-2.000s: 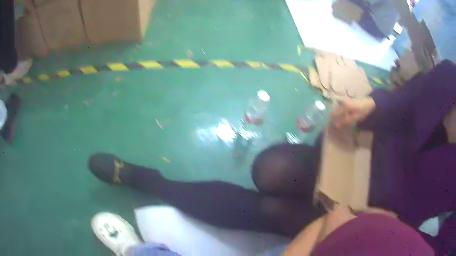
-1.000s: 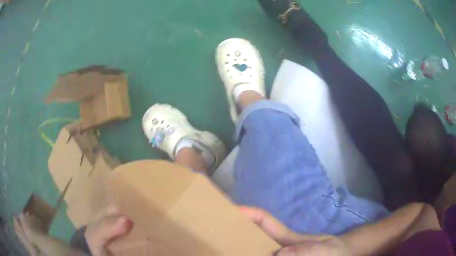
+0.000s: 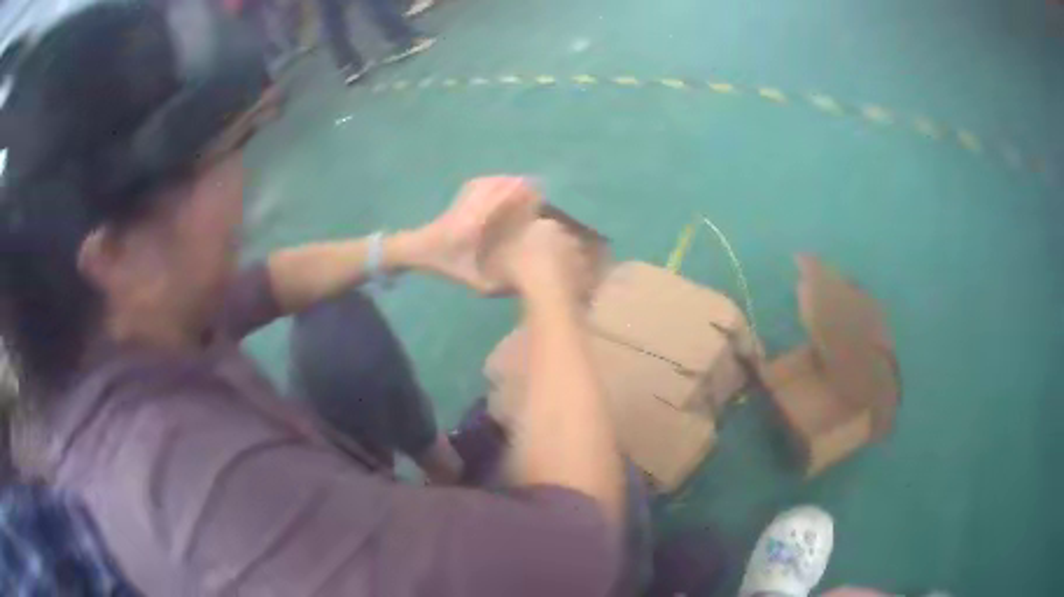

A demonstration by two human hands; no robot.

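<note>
Neither of my hands can be made out. A small blurred skin-toned patch at the bottom edge, right of my white shoe (image 3: 790,553), is too cut off to identify. Flat brown box blanks (image 3: 653,362) lie in a low pile on the green floor at the centre. A folded box (image 3: 828,402) with its lid raised stands to their right. Another person's hands (image 3: 519,239) are closed around a small brown cardboard piece above the pile; the piece is blurred and mostly hidden by the fingers.
The seated person (image 3: 292,466) in a purple-grey top and dark cap fills the left side. A thin yellow strap (image 3: 735,262) loops behind the blanks. Yellow-marked tape (image 3: 618,81) curves across the floor. Other people's legs (image 3: 350,35) show at the top left.
The view has swung left onto the neighbouring person. The brown board and the hand on it, my jeans and the white sheet have left the picture. The neighbour's hands are now raised above the blanks.
</note>
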